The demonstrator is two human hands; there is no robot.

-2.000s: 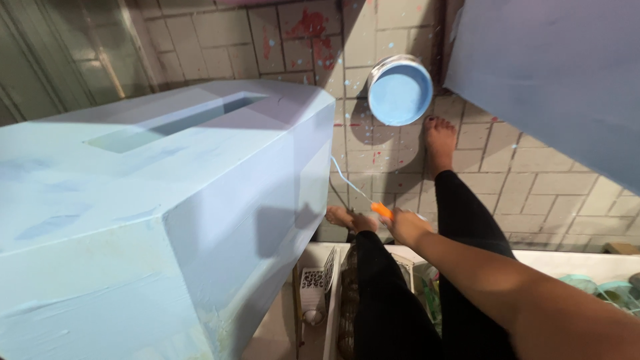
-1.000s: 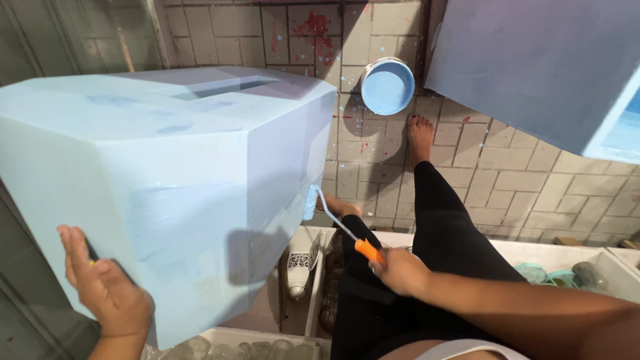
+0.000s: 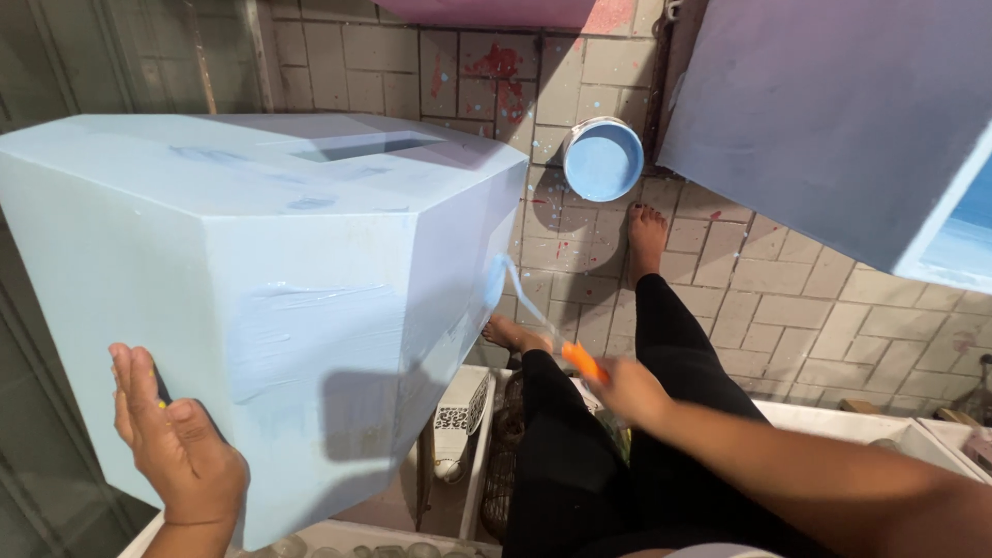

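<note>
A large faceted box (image 3: 310,333), painted light blue, fills the left half of the view, with a long slot (image 3: 380,147) in its upper face. Wet paint in a stroked patch glistens on its front. Flat against the box's left facet lies my left hand (image 3: 182,442), fingers pointing up and holding nothing that I can see. My right hand (image 3: 632,387) grips the orange handle of a paint roller (image 3: 585,363). The roller's blue head touches the box's right facet. Beyond stands an uncovered bucket of light blue paint (image 3: 603,160) on the floor.
A second large blue-painted piece (image 3: 806,116) stands at the upper right, and a pink one (image 3: 496,12) at the top edge. Paint spots mark the tiled floor (image 3: 783,302). White crates (image 3: 868,430) with glassware and other items lie below, around my legs. My bare feet are near the bucket.
My left hand, out of view two seconds ago, now rests on the box. The roller, away from the box two seconds ago, is against its right facet, higher up than one second ago.
</note>
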